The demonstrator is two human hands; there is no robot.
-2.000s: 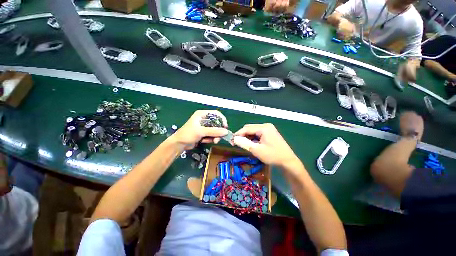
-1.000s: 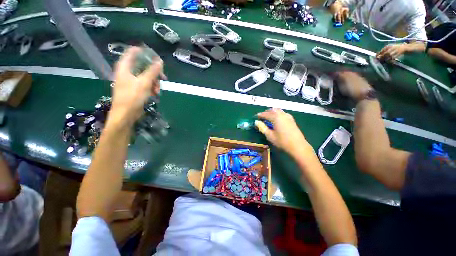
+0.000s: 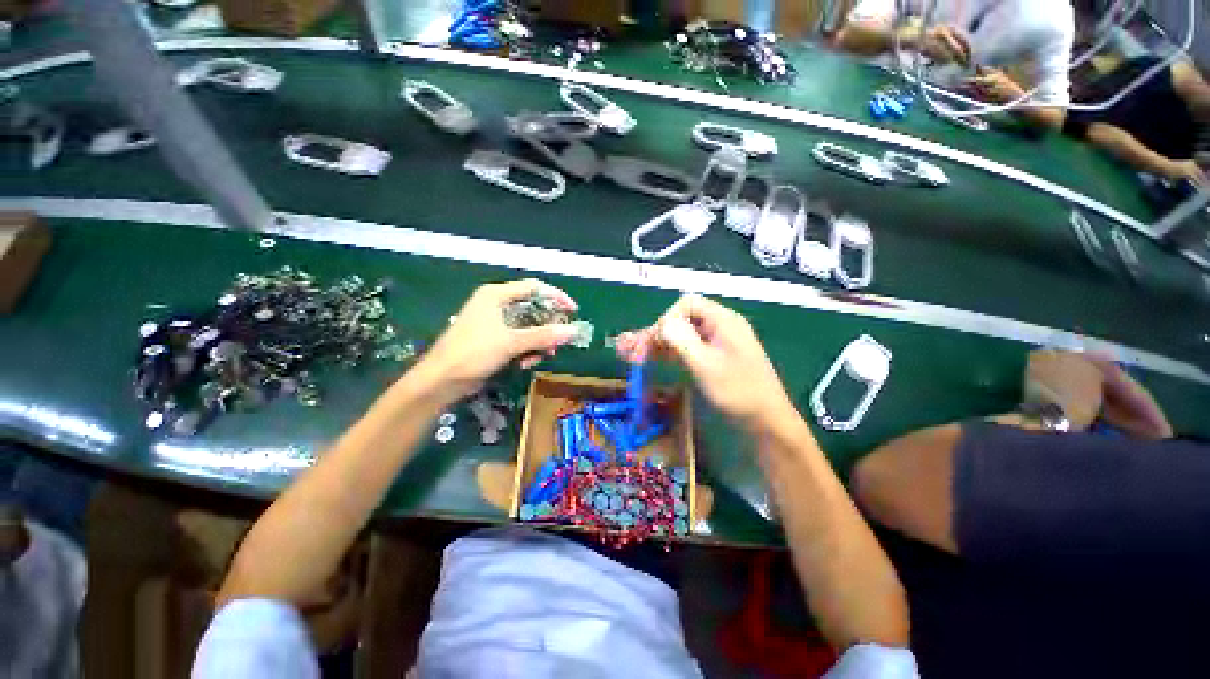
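My left hand (image 3: 498,332) holds a bunch of small silvery metal pieces (image 3: 535,312), one of them standing out at the fingertips. My right hand (image 3: 710,348) is just right of it, above the box. It pinches a small part, and a blurred blue cylinder (image 3: 637,387) hangs below its fingertips. The open tan parts box (image 3: 528,438) lies at the lap edge. Inside are blue cylinders (image 3: 576,438) at the back and grey-blue discs with red wires (image 3: 613,499) at the front. The hands do not touch each other.
A mixed parts pile (image 3: 252,338) lies left. One whitish housing (image 3: 852,382) lies right, near another person's arm (image 3: 916,484). More housings (image 3: 779,226) lie beyond the pale rail (image 3: 531,257). A metal post (image 3: 179,120) stands at upper left. People sit across the bench.
My left hand has come back from the left with the metal pieces. My right hand has moved slightly, with the blue cylinder now hanging over the box. The neighbour's arm has drawn back from the housings.
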